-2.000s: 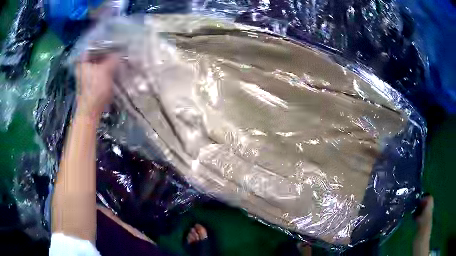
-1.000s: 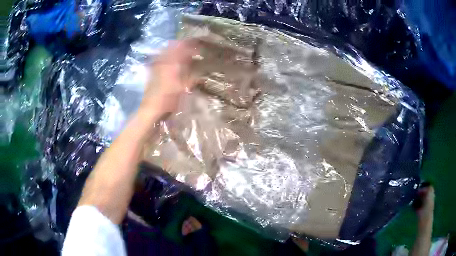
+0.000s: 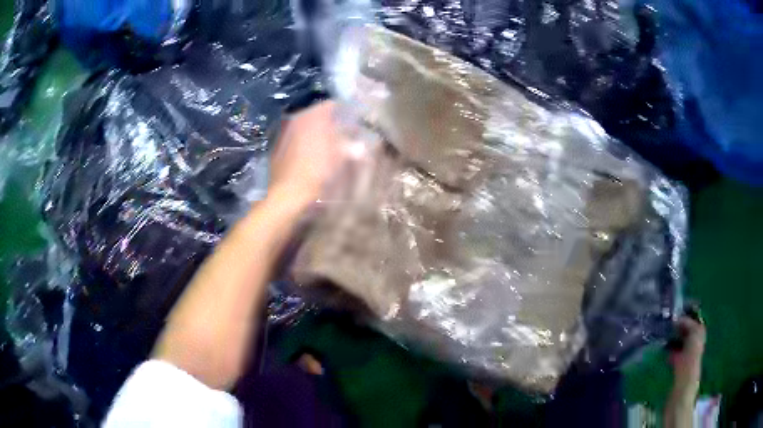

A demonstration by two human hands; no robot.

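A khaki folded stack under clear plastic (image 3: 502, 217) lies tilted across the middle, on top of dark plastic-wrapped pieces. My left hand (image 3: 309, 150) is blurred and lies at the stack's left end. Its fingers are hard to make out against the plastic, so its grip is unclear. My right hand (image 3: 688, 330) is small at the lower right, at the right edge of the dark wrapped piece (image 3: 632, 284) beside the khaki stack. Its fingers seem to touch that edge, but their hold cannot be made out.
Dark plastic-wrapped pieces (image 3: 142, 159) spread at the left. More lie along the top. Blue plastic (image 3: 113, 21) shows at the upper left and a blue sack (image 3: 719, 84) at the upper right. Green floor (image 3: 728, 242) shows at the right. Part of a foot (image 3: 309, 363) shows below.
My left hand has moved right from the far left. The khaki stack's left end now lies further right, uncovering dark wrapped pieces. My right hand stays near the right edge.
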